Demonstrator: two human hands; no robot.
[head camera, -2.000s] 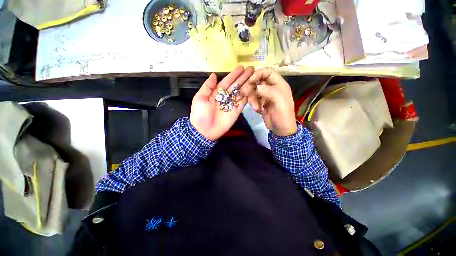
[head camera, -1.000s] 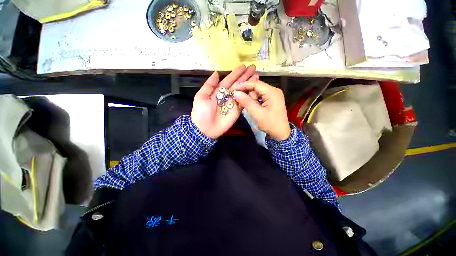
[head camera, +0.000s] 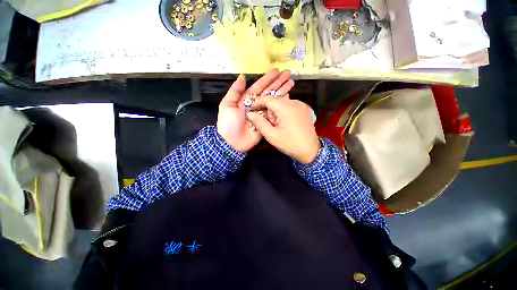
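My left hand (head camera: 235, 122) is palm up in front of the table edge, with several small shiny metal fittings (head camera: 248, 103) lying on its palm and near its fingers. My right hand (head camera: 290, 127) is over the left palm, its thumb and fingertips pinched together among the fittings and hiding part of them. Whether a piece is between its fingertips cannot be told. A dark round dish (head camera: 198, 30) on the table holds gold-coloured fittings.
Metal machine parts (head camera: 279, 28) and a yellow patch (head camera: 249, 51) are at the table edge. Loose hardware (head camera: 347, 29) and a red block (head camera: 343, 3) lie right of them. An open carton (head camera: 439, 175) with beige bags (head camera: 391, 144) is right. Bags (head camera: 54, 207) lie on a white side surface (head camera: 99, 130), left.
My right hand has moved left and over my left palm, with its fingertips now among the fittings. The table has shifted slightly upward in view.
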